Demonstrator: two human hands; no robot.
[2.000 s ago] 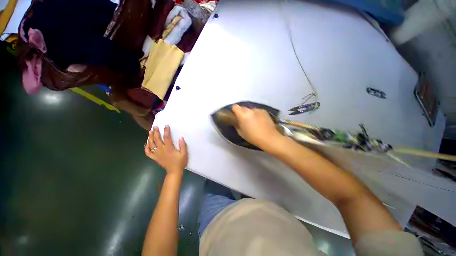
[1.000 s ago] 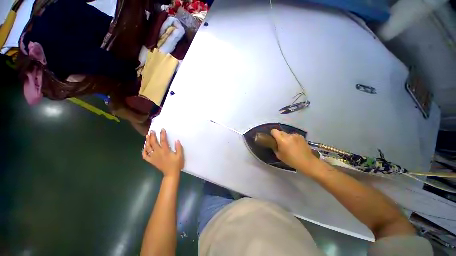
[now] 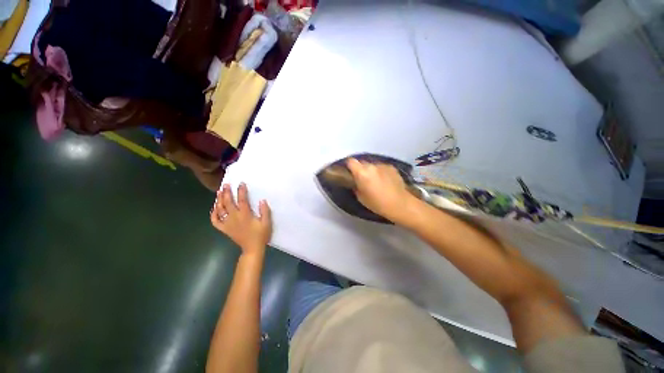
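Observation:
A steam iron (image 3: 342,198) with a dark pointed soleplate lies on the white cloth-covered table (image 3: 349,80), its tip towards the left. My right hand (image 3: 380,191) is closed around its brown handle. The wrapped hose and cable (image 3: 502,204) run from its rear to the right. My left hand (image 3: 244,220) rests flat with fingers spread at the table's left corner and holds nothing. The white strip is not visible; the iron may cover it.
Tethered snips (image 3: 438,156) lie just behind the iron, with a thin string (image 3: 424,76) running back. Loose snips (image 3: 541,133) lie further right. A flat metal iron rest (image 3: 616,142) is at the far right edge. Dark and maroon garments (image 3: 109,58) and yellow fabric (image 3: 236,102) are piled at the left.
Since one second ago the iron and my right hand have moved left and back, covering where a thin white strip showed. My left hand has stayed at the corner.

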